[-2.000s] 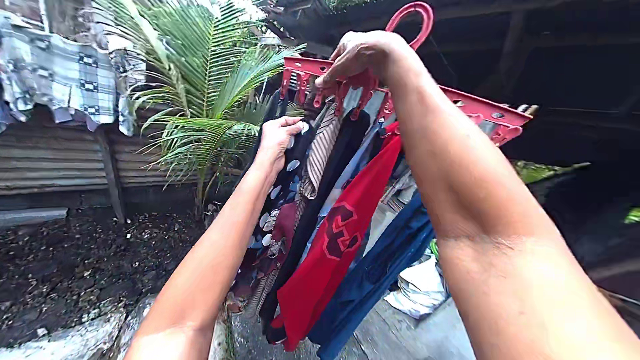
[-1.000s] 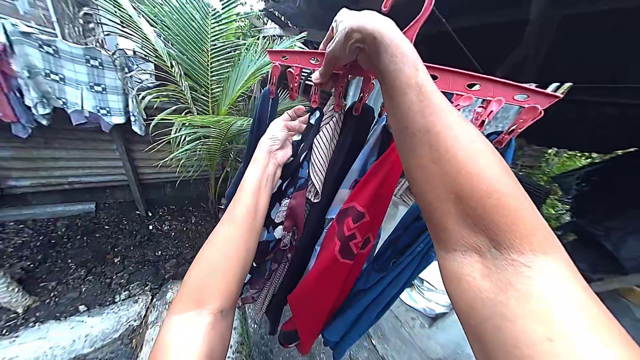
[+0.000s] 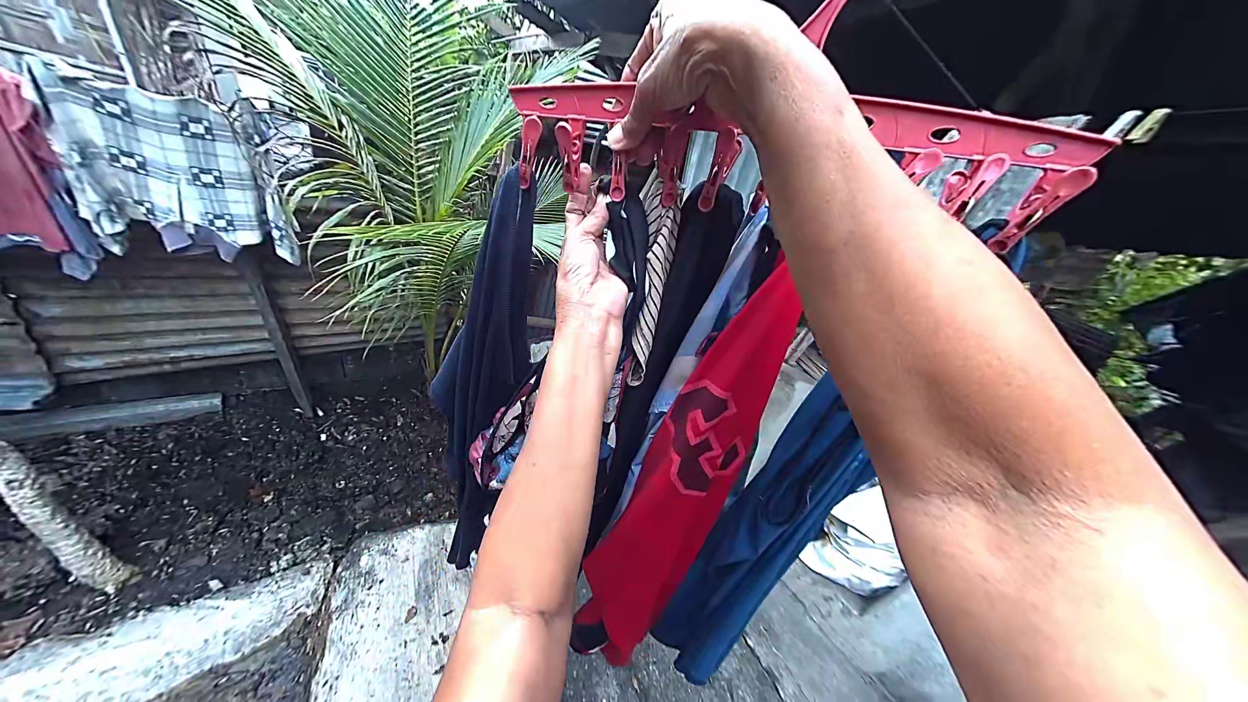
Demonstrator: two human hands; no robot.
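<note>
A red plastic clip hanger (image 3: 985, 136) spans the upper view, with several red clothespins along it. My right hand (image 3: 702, 68) is up at its bar, fingers on a clothespin (image 3: 617, 175) near the left part. Just below, my left hand (image 3: 590, 253) is raised among the hung clothes, its fingertips by the pins and a dark cloth; whether it grips the cloth is unclear. From the hanger hang a dark navy garment (image 3: 502, 283), a striped cloth (image 3: 655, 273), a black garment (image 3: 697, 263), a red garment with a dark emblem (image 3: 682, 468) and a blue garment (image 3: 780, 526).
A palm plant (image 3: 409, 127) grows behind at the left. Checked cloth (image 3: 175, 156) hangs by a corrugated metal fence (image 3: 156, 322). Below lie dark soil (image 3: 322, 468) and a concrete edge (image 3: 390, 604). A white cloth bundle (image 3: 858, 546) rests on the paving at the right.
My left hand has moved up toward the clothespins. The navy garment at the hanger's left end now hangs apart from the others. The view has shifted somewhat.
</note>
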